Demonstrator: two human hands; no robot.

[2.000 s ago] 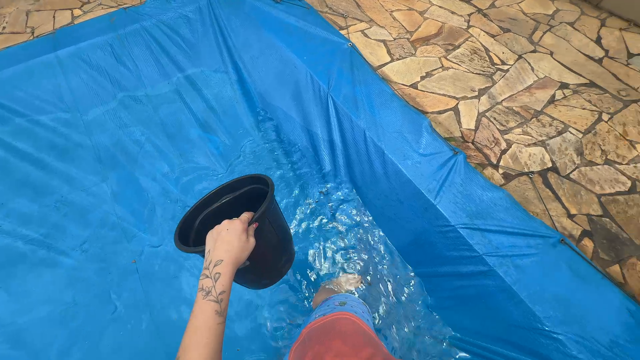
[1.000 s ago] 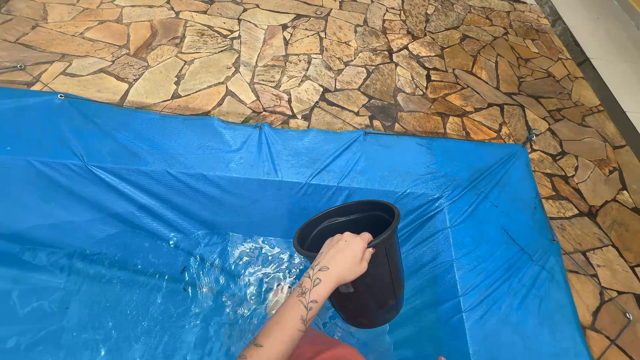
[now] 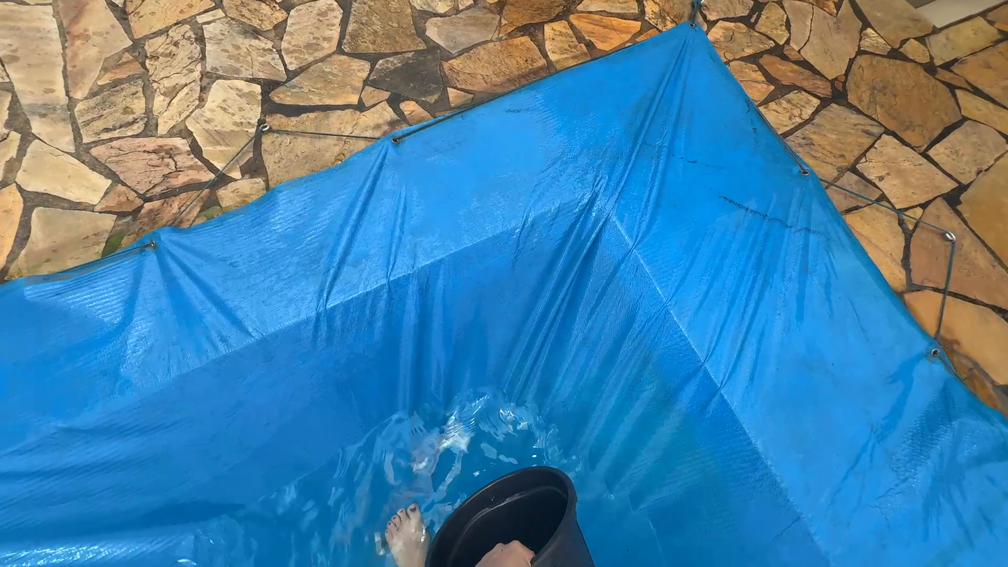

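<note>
At the bottom edge of the head view, my left hand (image 3: pixel 506 554) is closed on the rim of a black plastic bucket (image 3: pixel 563 524). Only its knuckles show; the wrist and forearm are cut off by the frame. The bucket is tilted, its mouth facing up and to the left, and its lower part lies outside the view. Whether it holds water cannot be told. Just left of the bucket, a bare foot (image 3: pixel 407 535) stands in shallow, rippling water (image 3: pixel 461 441) on a blue tarpaulin pool liner (image 3: pixel 504 276). My right hand is out of view.
Raised liner walls meet at a corner (image 3: pixel 691 26) ahead, with folds running down to the water. Cords pass through eyelets (image 3: pixel 396 139) along the edge to metal hooks (image 3: pixel 950 235) in the ground. Irregular stone paving (image 3: pixel 906 98) surrounds the pool.
The view has swung and moved toward the liner's corner. The bucket, held throughout by my left hand, now sits at the bottom edge of the view. The foot shows more clearly than before.
</note>
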